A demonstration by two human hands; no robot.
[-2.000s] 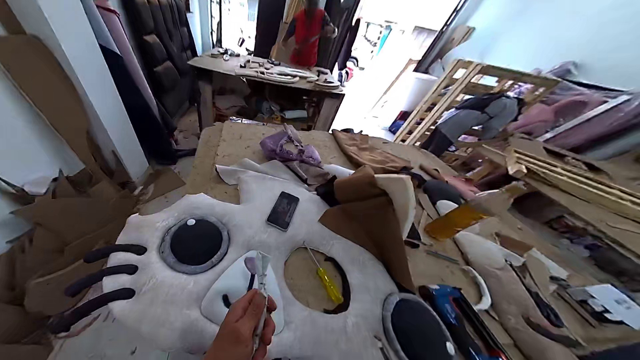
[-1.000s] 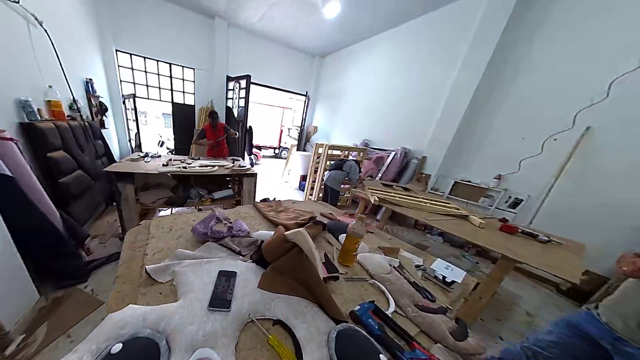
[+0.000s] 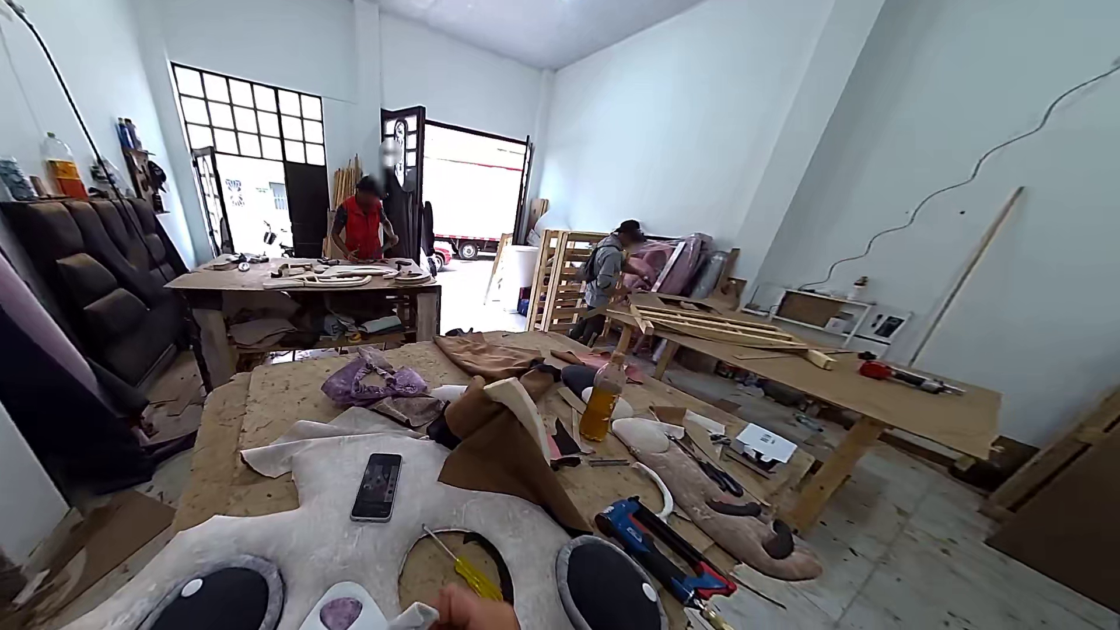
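A pale plush animal face piece lies on the workbench, with two dark padded eyes and a round opening between them. One hand shows at the bottom edge, blurred, beside a small piece of pale fabric; which hand it is and its grip are unclear. Just above it, a screwdriver with a yellow handle lies across the opening. Left of the hand is a white oval muzzle with a purple nose. A smartphone rests on the plush. No second hand shows.
Brown fabric, a bottle of amber liquid, a blue and black tool and a stuffed plush part share the bench. Another table stands right. Two people work farther back, one in red, one in grey.
The view has swung up from the plush to the room. Two seconds ago a hand with a thin tool was over the muzzle; now a hand shows low, right of it.
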